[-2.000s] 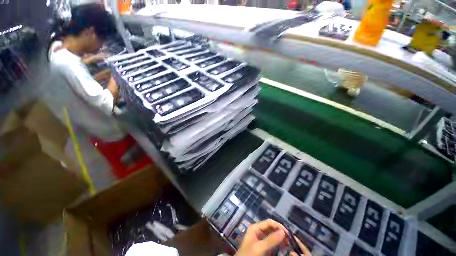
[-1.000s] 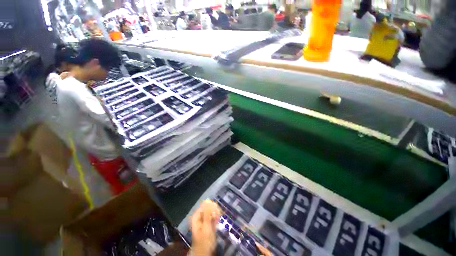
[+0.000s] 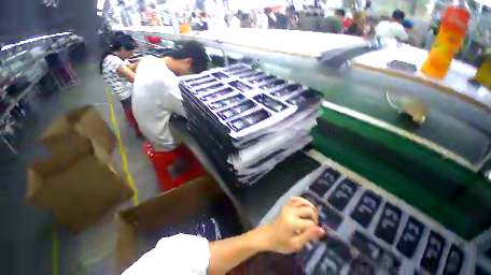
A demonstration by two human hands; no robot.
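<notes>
My left hand (image 3: 296,225) reaches in from the lower left on a white-sleeved arm. It is above the left end of the work tray, with its fingers curled and thumb and fingertips near each other. Whether it holds a small piece is too blurred to tell. The whitish tray (image 3: 371,192) holds rows of black phone housings (image 3: 390,221) with pale cut-outs. My hand covers some of the tray's near left part, and the picture's bottom edge cuts the tray off. My right hand is not in view.
A tall stack of filled trays (image 3: 274,140) stands left of the work tray. A green belt (image 3: 377,156) runs behind. An open carton (image 3: 126,236) is at lower left, with another carton (image 3: 81,177) beyond. A person (image 3: 156,102) sits on a red stool (image 3: 175,164).
The view has swung left, so the stack and tray appear further right. My left forearm now shows, extended over the tray. The second hand, partly visible at the bottom edge before, is gone.
</notes>
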